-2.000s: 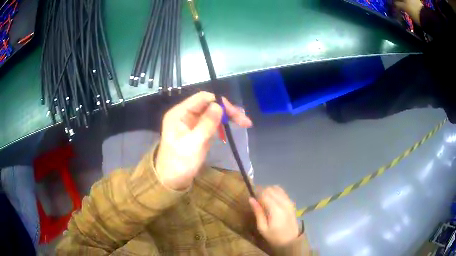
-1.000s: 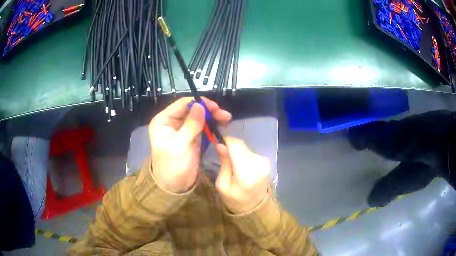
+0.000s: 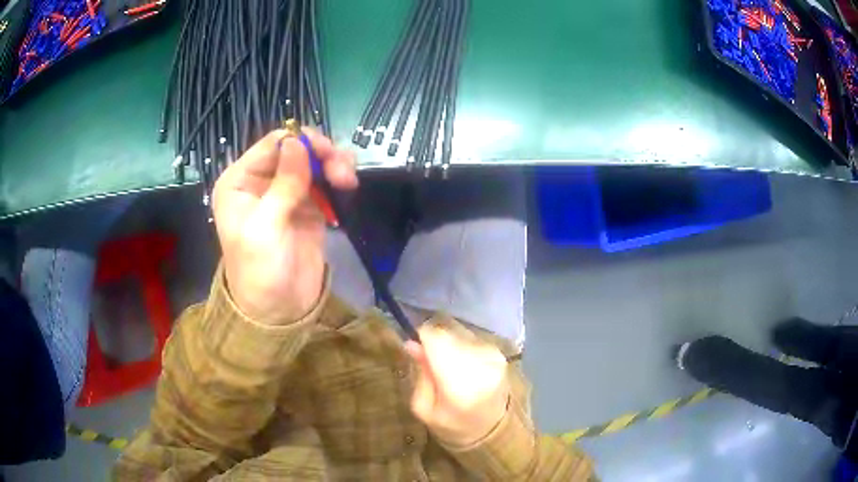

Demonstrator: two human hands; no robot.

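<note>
A black cable (image 3: 365, 252) runs slantwise over my lap between my hands. My left hand (image 3: 275, 216) pinches a blue end piece (image 3: 312, 162) on the cable near its brass tip (image 3: 291, 124). A red sleeve (image 3: 325, 204) sticks out below those fingers beside the cable. My right hand (image 3: 461, 381) grips the cable lower down and hides its near end. A thicker bundle of black cables (image 3: 246, 71) lies on the green bench (image 3: 555, 85) behind my left hand. A smaller bundle (image 3: 423, 80) lies right of it.
Black trays of blue and red pieces stand at the upper left (image 3: 105, 17) and upper right (image 3: 807, 58). A blue bin (image 3: 569, 207) is below the bench at right. A red stool (image 3: 155, 292) and a person's dark clothing (image 3: 28, 386) are at left. A person's legs (image 3: 753, 367) show at right.
My left hand has moved up the cable to its brass tip with the blue piece and red sleeve. My right hand is now farther from it, lower on the cable.
</note>
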